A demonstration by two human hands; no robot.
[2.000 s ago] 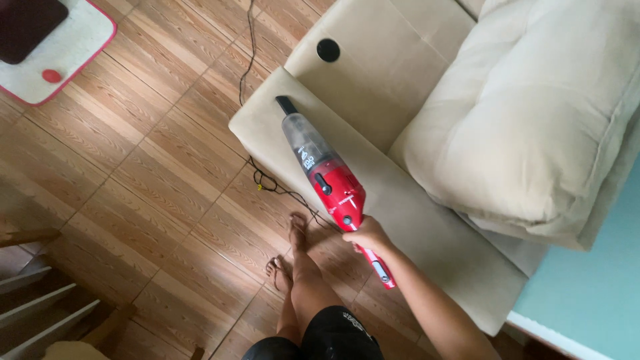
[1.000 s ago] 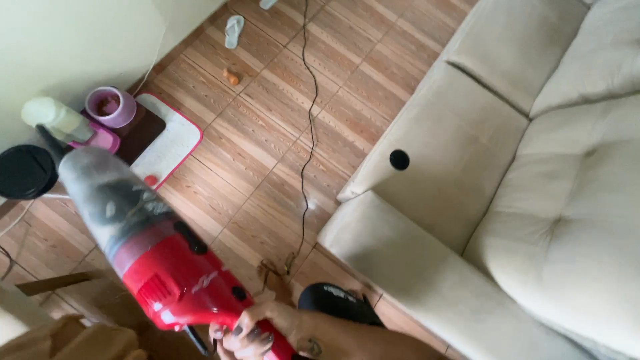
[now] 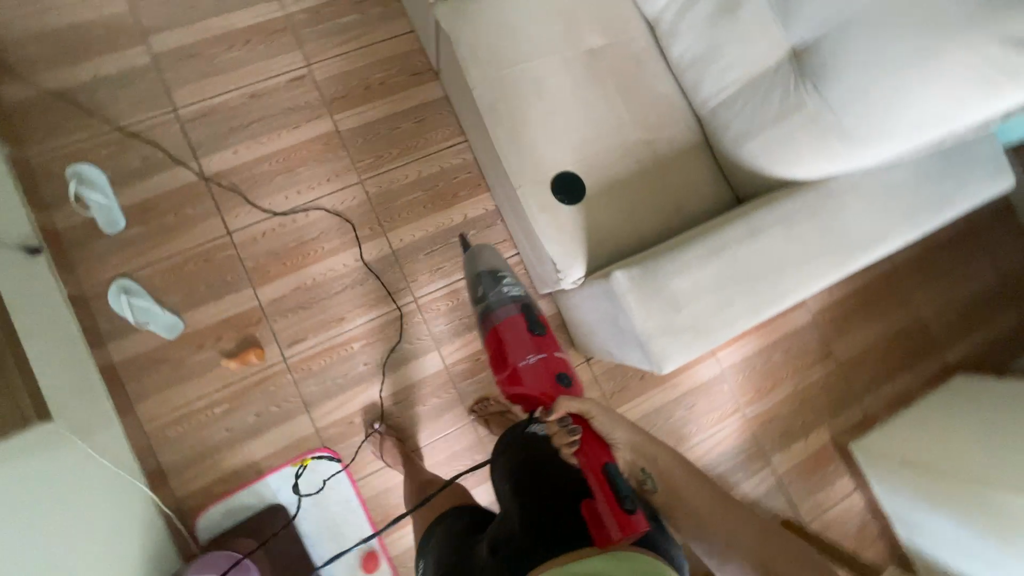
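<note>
My right hand [image 3: 578,428] is closed around the handle of a red handheld vacuum cleaner [image 3: 532,360] with a clear, smoky dust cup and a narrow dark nozzle. Its nozzle points up the view, over the wood-patterned tile floor, beside the front corner of a beige sofa [image 3: 720,296]. A round black disc [image 3: 568,188] lies on the sofa seat. From near my hand a black power cord [image 3: 424,502] runs down to the left. My left hand is out of view.
Two white flip-flops [image 3: 96,198] and a small orange-brown object [image 3: 242,357] lie on the floor at left. A thin dark cable [image 3: 386,352] crosses the tiles to my foot. At lower left, a pink-edged white mat [image 3: 336,504] lies beside a purple bowl [image 3: 224,564].
The view has swung considerably. The vacuum cleaner has turned from pointing toward the bowl and mat to pointing toward the floor beside the sofa, still in my right hand.
</note>
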